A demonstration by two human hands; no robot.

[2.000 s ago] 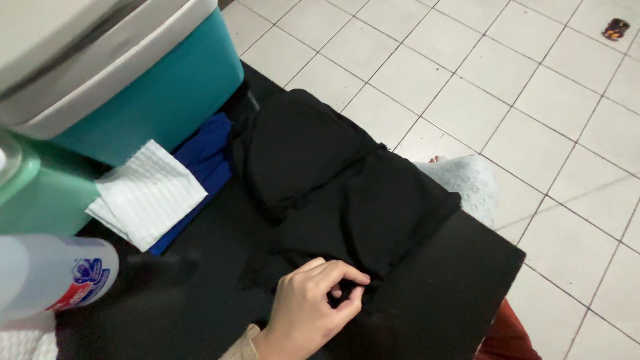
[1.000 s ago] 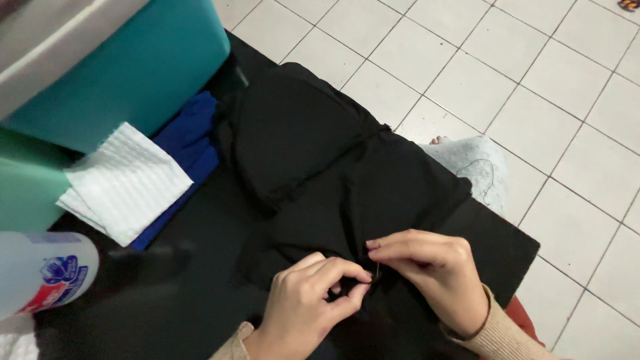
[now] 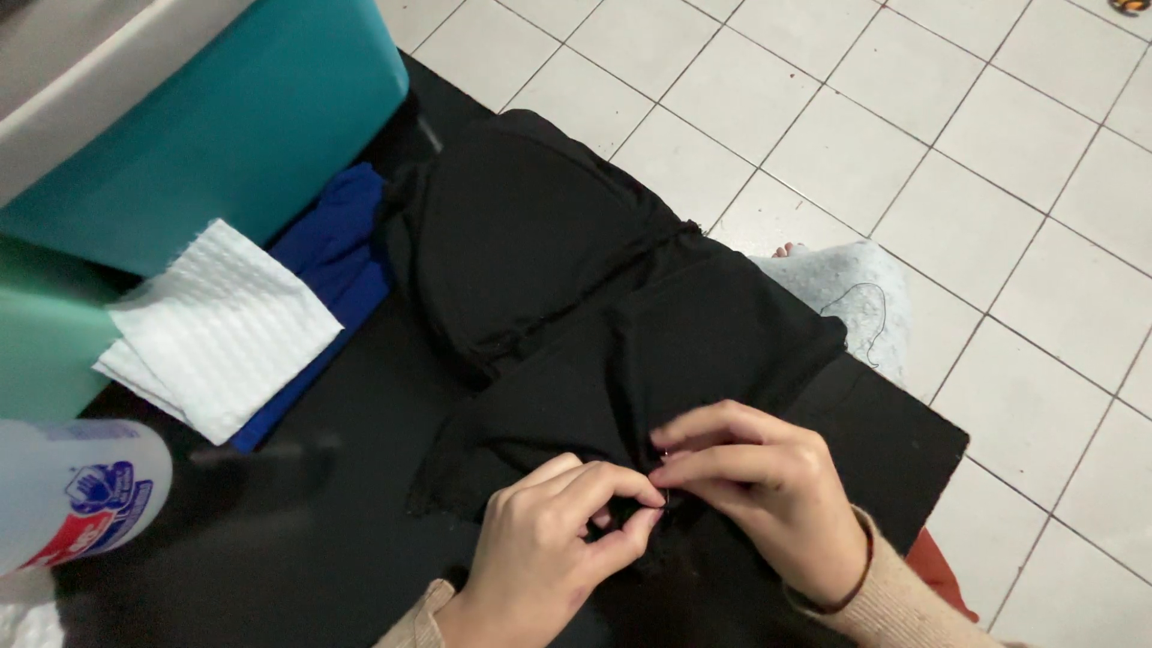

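Black fabric (image 3: 558, 243), seamed and folded, lies over the black tabletop. At its lower edge my left hand (image 3: 558, 531) pinches the cloth between thumb and forefinger. My right hand (image 3: 765, 486) meets it from the right, its fingertips pinching a tiny thin shiny thing, possibly a needle (image 3: 667, 493), at the left fingertips. How the needle sits in the cloth cannot be told. A fine dark thread (image 3: 882, 315) curls over light grey cloth beyond the table's edge.
Teal bin (image 3: 252, 117) stands at the upper left, a green container (image 3: 45, 333) below it. Folded white paper towel (image 3: 234, 333) rests partly on blue cloth (image 3: 342, 243). A plastic bottle (image 3: 99, 486) is at the left. The black table (image 3: 900, 432) ends above white floor tiles.
My right hand, out of view two seconds ago, has come in from the right and is at the left fingertips. The left hand keeps its pinch on the black fabric.
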